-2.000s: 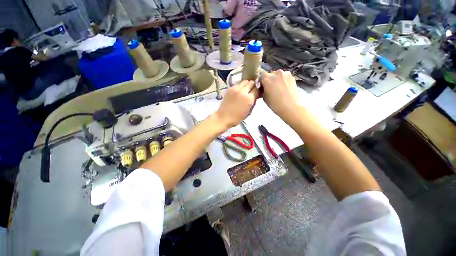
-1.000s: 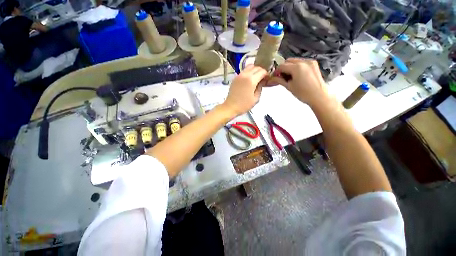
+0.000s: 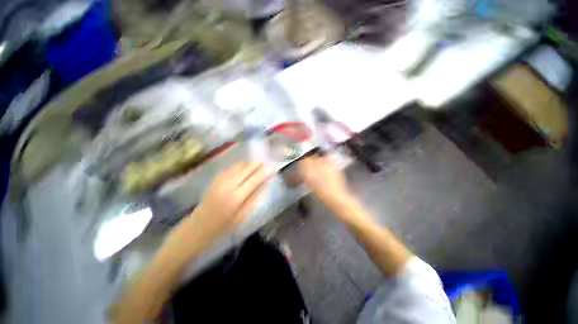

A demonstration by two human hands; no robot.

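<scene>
The frame is strongly blurred. My left hand [image 3: 231, 193] is over the front of the overlock machine table, right of the blurred cream-yellow tension dials [image 3: 161, 166]. My right hand [image 3: 320, 174] is at the table's right front edge, over the area of the small tool recess, which it partly hides. Scissors with a red handle loop [image 3: 291, 131] lie just beyond the hands. The red-handled pliers [image 3: 336, 131] lie right of them, smeared by blur. Whether either hand holds anything cannot be told.
The overlock machine [image 3: 149, 117] stands at the left. A white tabletop [image 3: 355, 82] extends to the upper right. A blue bin with pale scraps [image 3: 485, 278] is on the floor at lower right. A brown box [image 3: 532, 98] is at right.
Both hands have come down from the thread cone to the table's front. The view has tilted down; the cones are no longer distinct and the blue bin now shows.
</scene>
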